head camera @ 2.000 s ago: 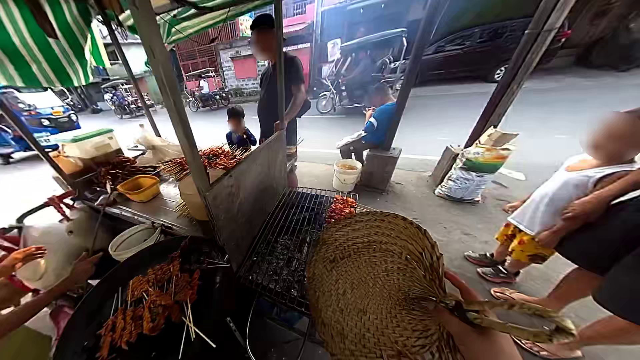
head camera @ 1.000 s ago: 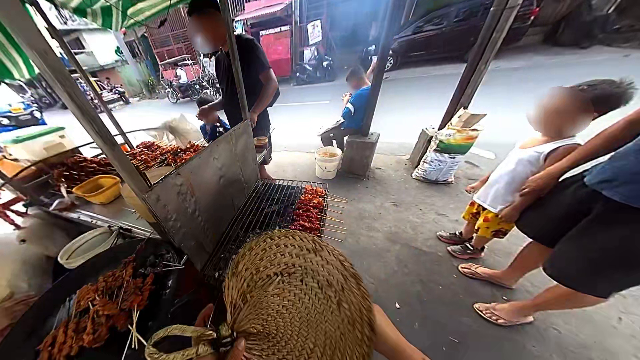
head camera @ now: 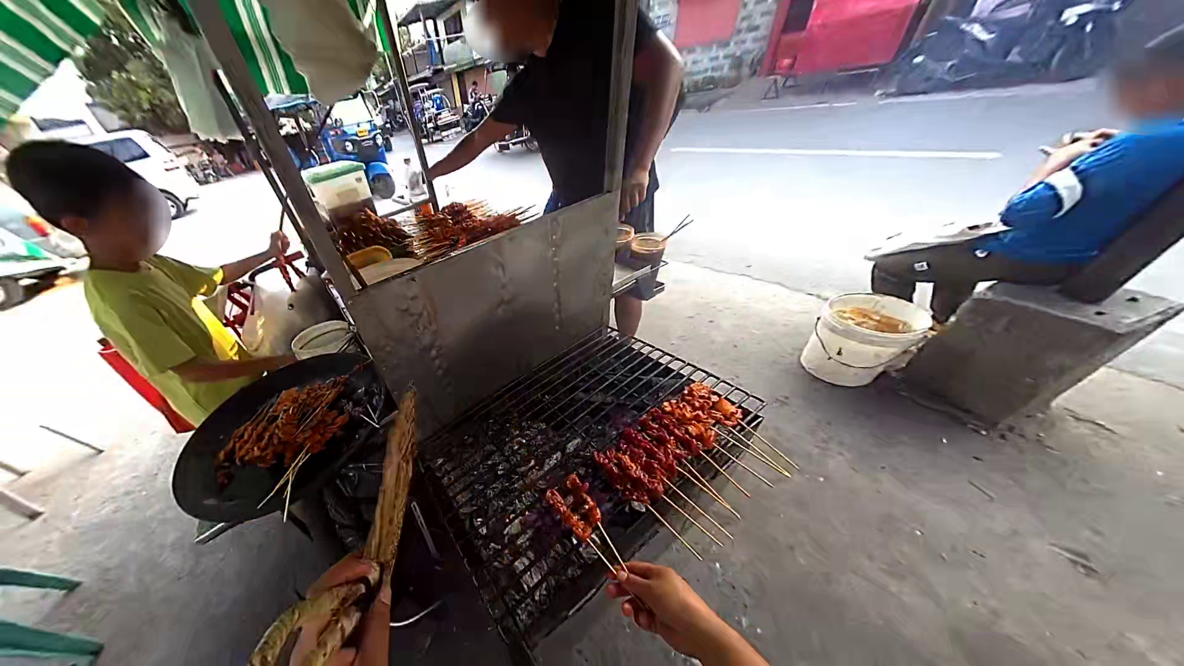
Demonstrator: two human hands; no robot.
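My right hand (head camera: 659, 601) pinches the stick ends of a couple of meat skewers (head camera: 575, 507), whose meat lies over the near part of the charcoal grill's wire grate (head camera: 499, 462). A row of red meat skewers (head camera: 657, 439) rests on the grate's right side, sticks pointing outward. My left hand (head camera: 356, 601) grips the handle of a woven fan (head camera: 393, 490), held edge-on left of the grill. A black wok (head camera: 199, 481) beside it holds browned meat skewers (head camera: 291, 430).
A metal panel (head camera: 490, 305) stands behind the grate. A person in yellow (head camera: 153, 305) is beside the wok, and one in black (head camera: 583, 111) leans over the cart. A white bucket (head camera: 837, 356) of brown liquid stands by a concrete block (head camera: 990, 370), where a person in blue (head camera: 1091, 203) sits.
The fan has moved from over the front of the grill to its left side, now edge-on. My right hand has come to the grill and taken hold of skewers. The view has swung left and closer.
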